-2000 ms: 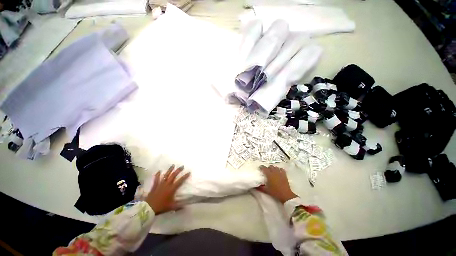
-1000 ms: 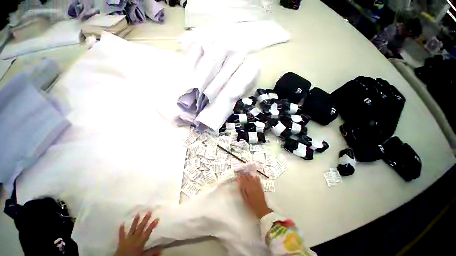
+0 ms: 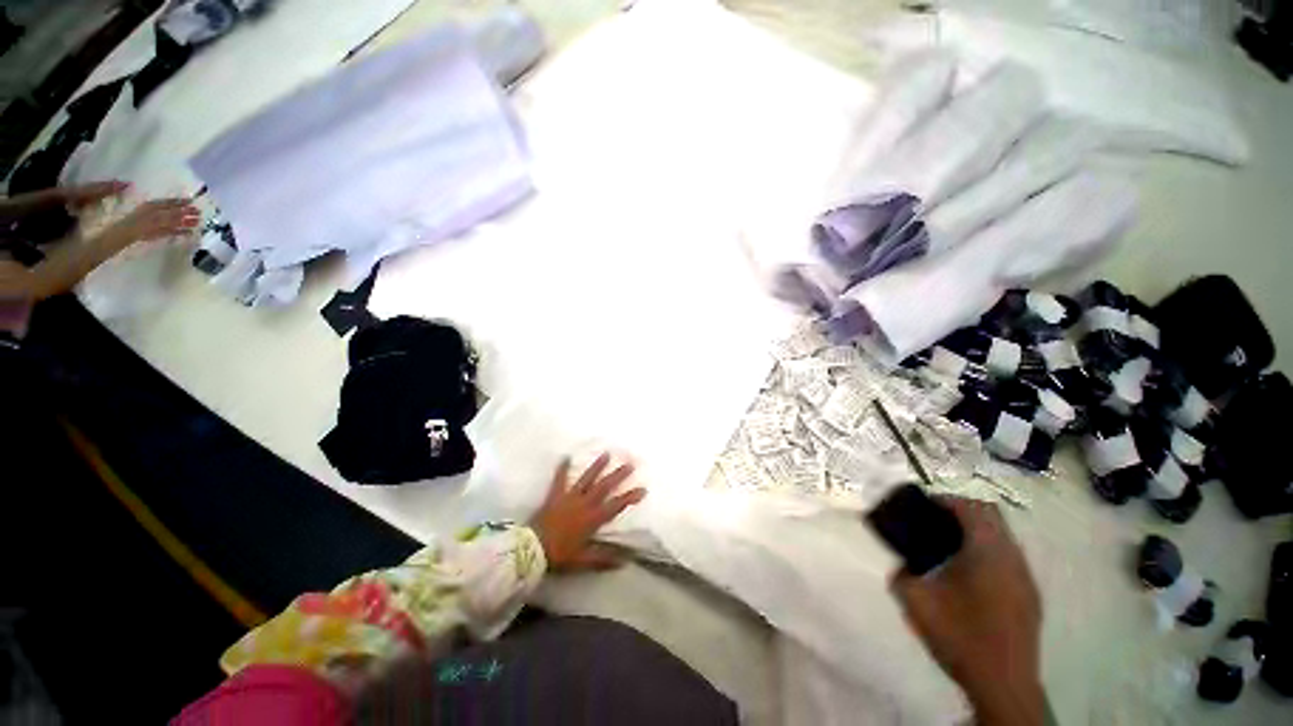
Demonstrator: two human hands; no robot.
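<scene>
My left hand (image 3: pixel 584 514) lies with fingers spread on the near edge of the white paper sheet (image 3: pixel 624 284). My right hand (image 3: pixel 978 603), slightly blurred and cut off at the wrist by the lower edge, grips a small black block-like object (image 3: pixel 919 528) above the sheet's right part; I cannot tell what it is. A black bag (image 3: pixel 404 404) with a small white logo lies left of the sheet. White printed sachets (image 3: pixel 823 426) are heaped beyond my right hand, with a thin dark stick (image 3: pixel 899 437) on them.
Rolled paper (image 3: pixel 978 213) lies behind the sachets. Black strap bundles with white bands (image 3: pixel 1113 454) and black bags (image 3: pixel 1217 333) are at right. Lilac paper (image 3: pixel 376 149) and a black tag (image 3: pixel 348 305) are at left. Another person's hands (image 3: pixel 149 220) reach in at far left.
The view has swung left. My right hand has left the paper and now holds the small black object. My left hand stays on the paper. Another person's hands have come into view.
</scene>
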